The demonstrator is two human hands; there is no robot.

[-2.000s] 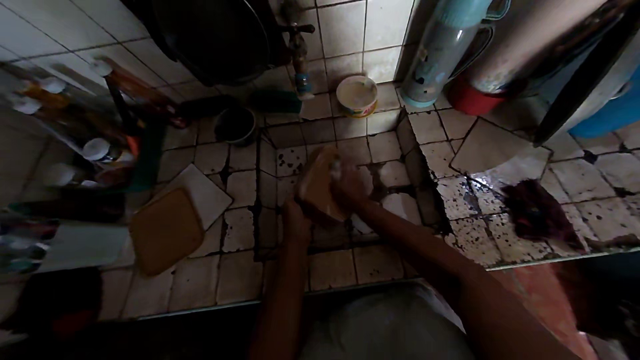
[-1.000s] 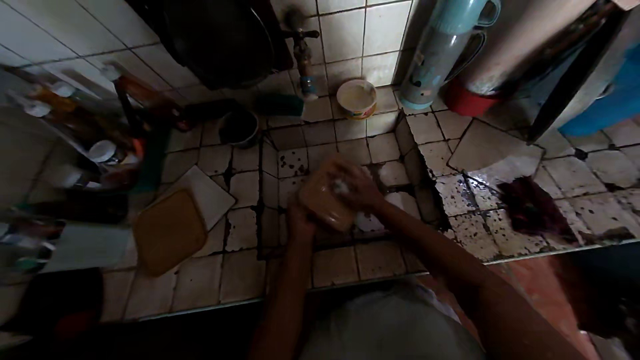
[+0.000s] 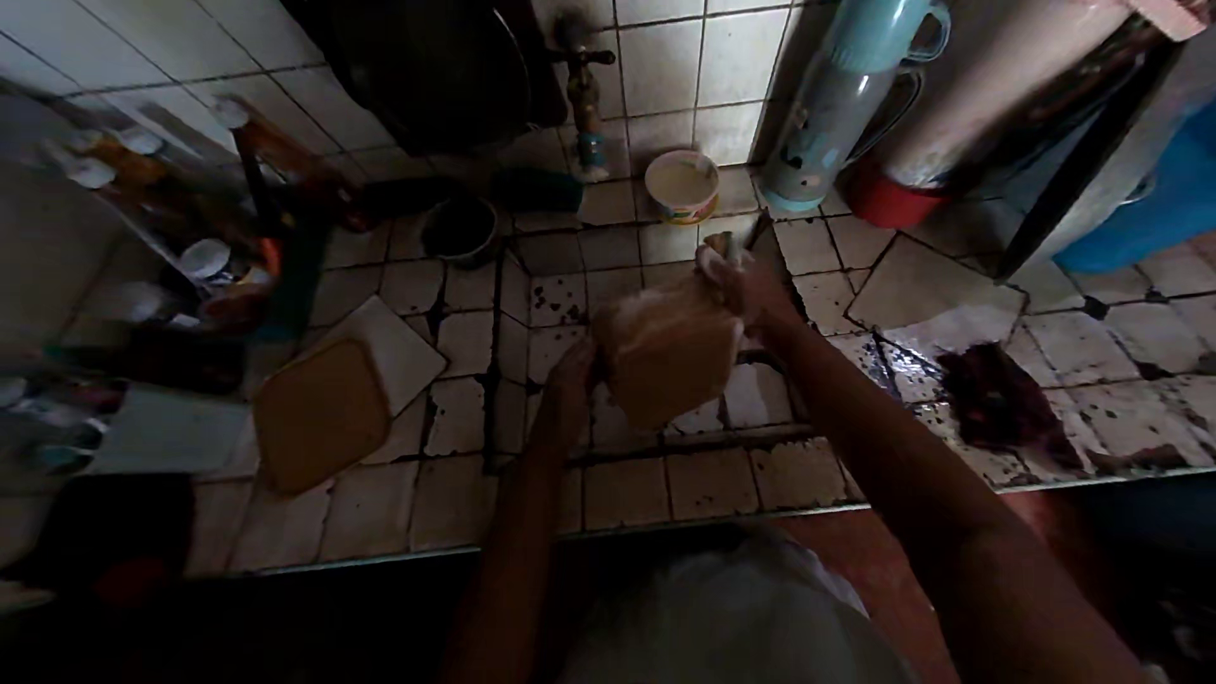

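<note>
Over the tiled sink [image 3: 513, 361], my left hand [image 3: 572, 380] grips the left edge of a tan plastic container [image 3: 670, 366], which is tilted and has whitish suds along its upper side. My right hand [image 3: 736, 285] is at the container's upper right corner, closed on a pale, sudsy scrubbing pad [image 3: 724, 249]. A similar tan lid or board [image 3: 323, 416] lies on the counter left of the sink, partly over a loose white tile. The tub of pale paste [image 3: 682, 182] stands behind the sink, below and right of the tap [image 3: 583, 95].
A dark cup [image 3: 460, 231] stands at the sink's back left corner. Several bottles and jars crowd the far left. A blue thermos [image 3: 836, 104] and a large pink cylinder with a red base [image 3: 898, 201] stand at the back right. A dark red cloth [image 3: 1007, 404] lies on the right counter.
The container has turned in my hands, and its broad tan face now shows more fully. My right hand has moved up to its upper right corner.
</note>
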